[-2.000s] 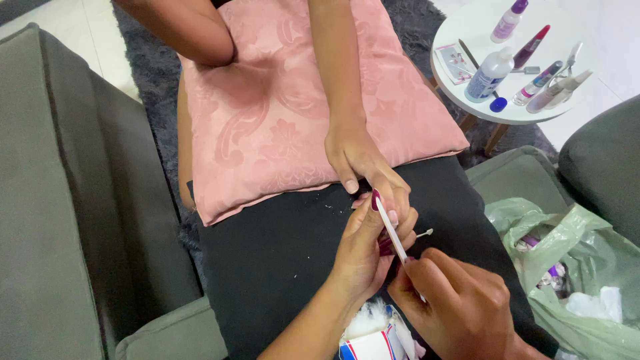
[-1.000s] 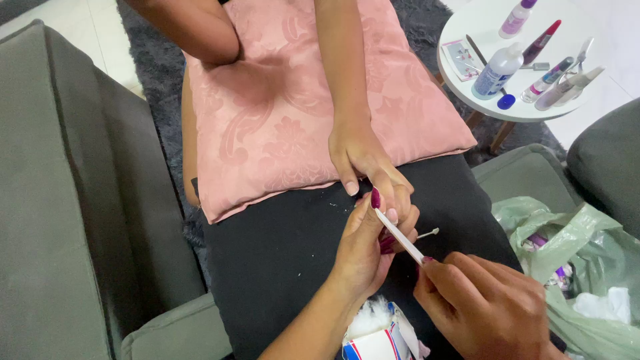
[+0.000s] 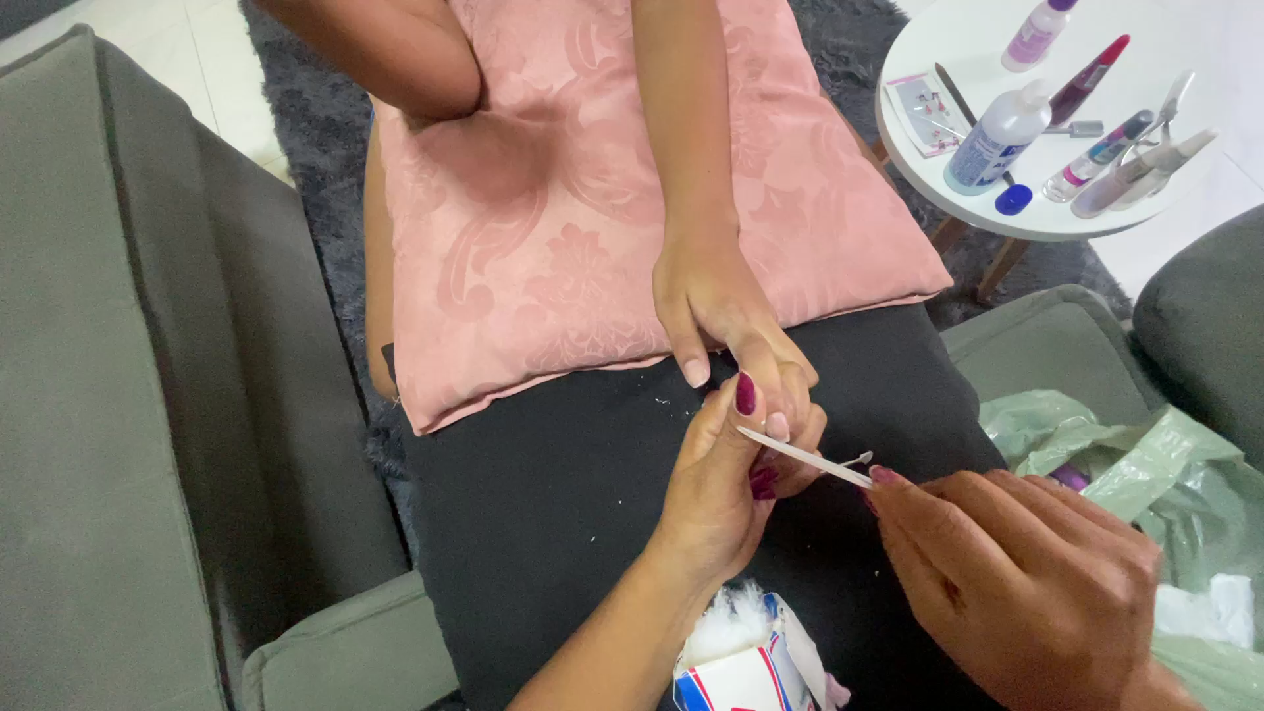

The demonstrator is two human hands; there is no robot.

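My left hand (image 3: 726,474), its nails painted dark red, holds the fingers of another person's hand (image 3: 716,296) over a black cloth (image 3: 533,504). That person's forearm rests on a pink patterned cushion (image 3: 583,227). In my right hand (image 3: 1017,573) is a thin white nail file (image 3: 810,458), gripped near one end; its far end lies by my left thumb and a fingertip of the person. A thin stick-like tool with a small pale tip (image 3: 861,459) shows behind the file; what holds it is hidden. An opened pack of cotton (image 3: 731,627) lies beside my left wrist.
A round white side table (image 3: 908,128) at upper right bears a bottle of clear-blue liquid (image 3: 997,138), a blue cap (image 3: 1013,199), several tubes and bottles, and a metal tool. A green plastic bag (image 3: 1175,474) stands at right. Grey sofa parts (image 3: 89,395) flank the black cloth.
My right hand has moved a little away from my left, and the file lies at a flatter angle than before. My left hand keeps its hold on the person's fingers.
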